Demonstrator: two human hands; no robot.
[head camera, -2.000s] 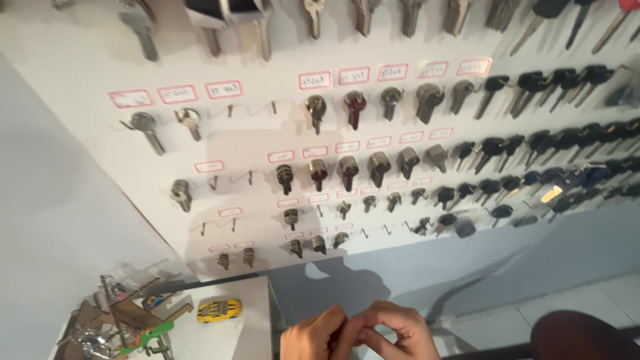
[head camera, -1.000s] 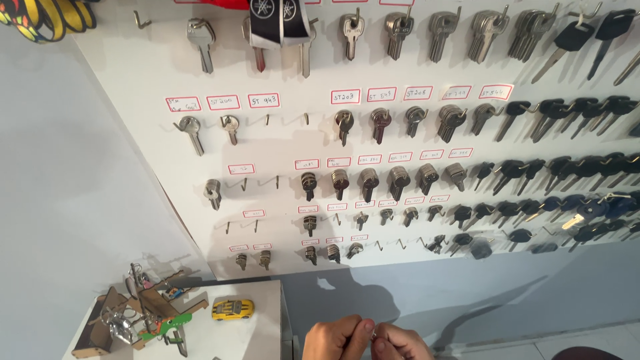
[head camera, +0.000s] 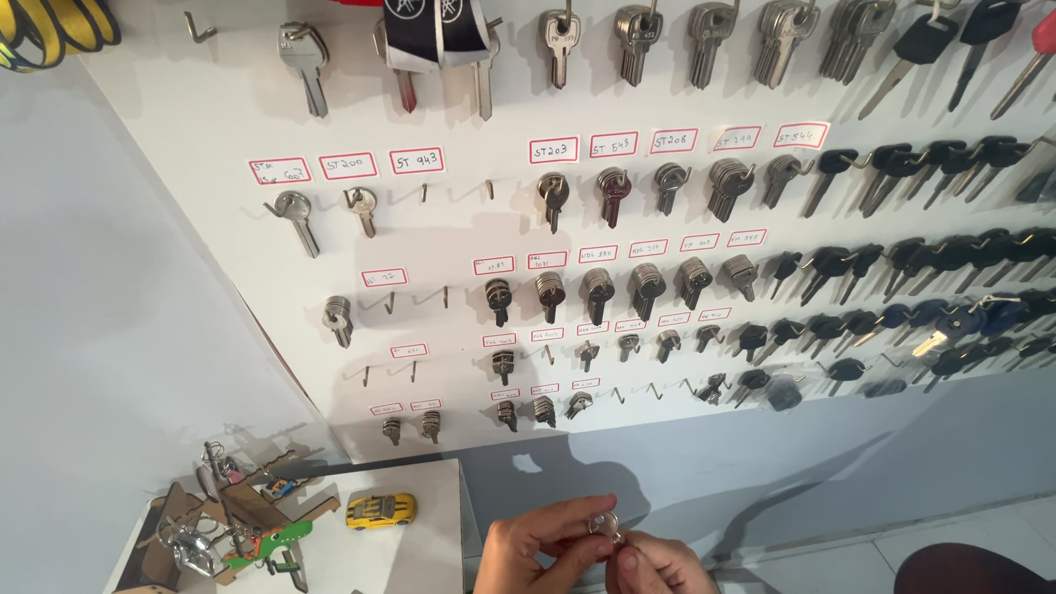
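Note:
At the bottom middle, my left hand (head camera: 540, 544) pinches a small shiny metal ring (head camera: 605, 525), which looks like a key ring, between thumb and fingers. My right hand (head camera: 660, 568) meets it from the right, its fingertips closed at the ring's lower edge on a small metal part too hidden to name. Above both hands, a white key board (head camera: 462, 239) carries rows of hooks with key blanks. Silver blanks (head camera: 598, 289) hang in the middle; black-headed keys (head camera: 833, 272) fill the right side. Red-bordered labels with writing sit above many hooks.
A white cabinet top (head camera: 412, 561) at lower left holds a yellow toy car (head camera: 380, 511) and a wooden holder (head camera: 169, 528) with keychains, one a green crocodile figure (head camera: 276, 540). Yellow-and-black straps (head camera: 58, 29) hang at top left. A dark rounded object (head camera: 949, 569) stands at lower right.
My hands have shifted, and the ring now shows between the parted thumb and fingers of my left hand; two seconds ago it was not visible. The view has moved somewhat along the board.

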